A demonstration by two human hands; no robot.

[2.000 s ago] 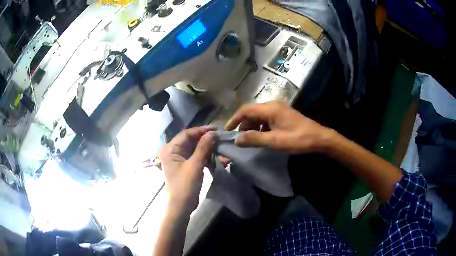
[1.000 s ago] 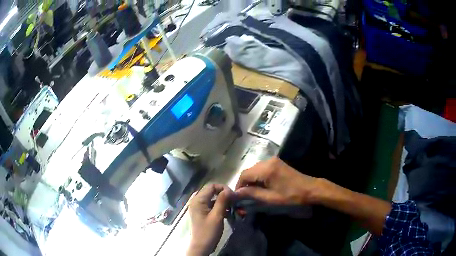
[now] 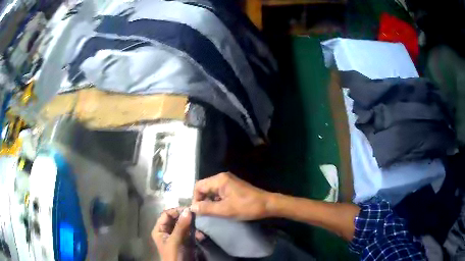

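Observation:
A grey cloth piece [image 3: 232,235] hangs from my fingertips low in the view, at the right end of the sewing machine table. My left hand [image 3: 174,232] pinches its upper edge between thumb and fingers; the wrist is cut off by the bottom edge. My right hand [image 3: 229,199] pinches the same edge just beside it, fingertips nearly touching the left ones. The lower part of the cloth is dark and partly hidden. The sewing machine [image 3: 69,214] with its blue band and lit screen is at the lower left, cut off and blurred.
A bobbin tray [image 3: 162,162] is recessed in the table end. A brown cardboard strip [image 3: 114,107] lies behind it, under a heap of striped grey and navy panels [image 3: 204,48]. Dark grey cut pieces [image 3: 405,120] lie on a white sheet [image 3: 364,171] at right. The floor [image 3: 313,127] is green.
The view has swung right, so the machine has slid to the lower left and the pile of cut pieces shows more fully. Both hands still hold the grey cloth close together.

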